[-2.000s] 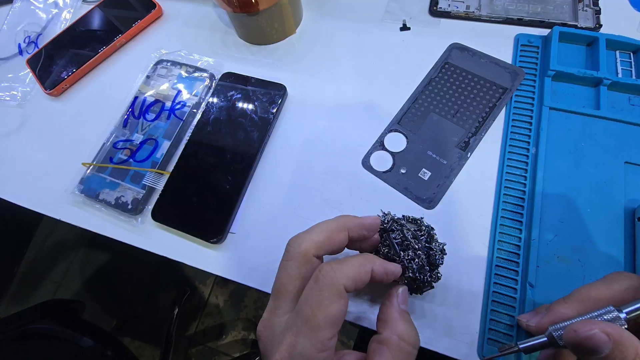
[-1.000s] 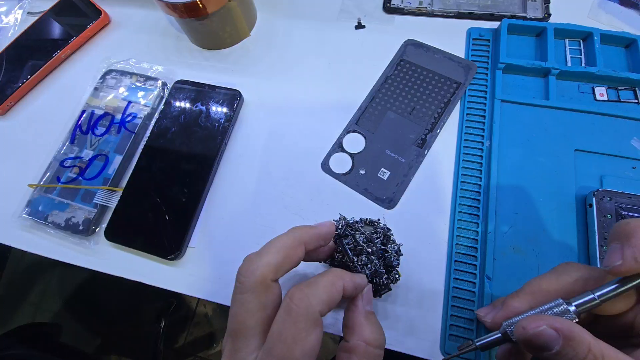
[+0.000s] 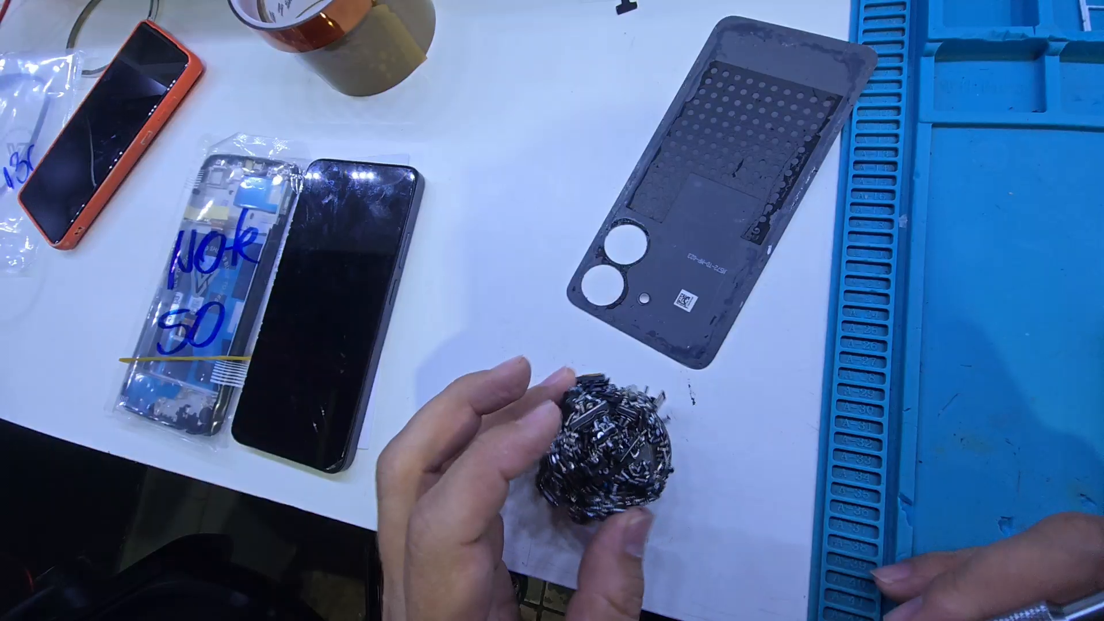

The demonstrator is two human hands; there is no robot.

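My left hand (image 3: 492, 492) curves around a round clump of small dark metal screws (image 3: 608, 448), fingertips at its left side and thumb at its lower edge. At the lower right corner, my right hand (image 3: 1000, 569) rests over the blue silicone repair mat (image 3: 1000, 345); a knurled metal tool handle (image 3: 1026, 612) shows under its fingers, mostly cut off by the frame. Above the clump lies a grey phone back cover (image 3: 707, 198) with two round camera holes, its upper corner over the mat's edge.
A black smartphone (image 3: 328, 310) lies left, beside a bagged phone part (image 3: 207, 293) with blue handwriting and a rubber band. Farther left is a phone in an orange case (image 3: 112, 129). Rolls of tape (image 3: 354, 43) stand at the top. The white table's front edge runs at lower left.
The view has shifted. My left thumb has moved away from the fingers, down to the clump's lower edge. My right hand and the tool sit lower, mostly out of frame.
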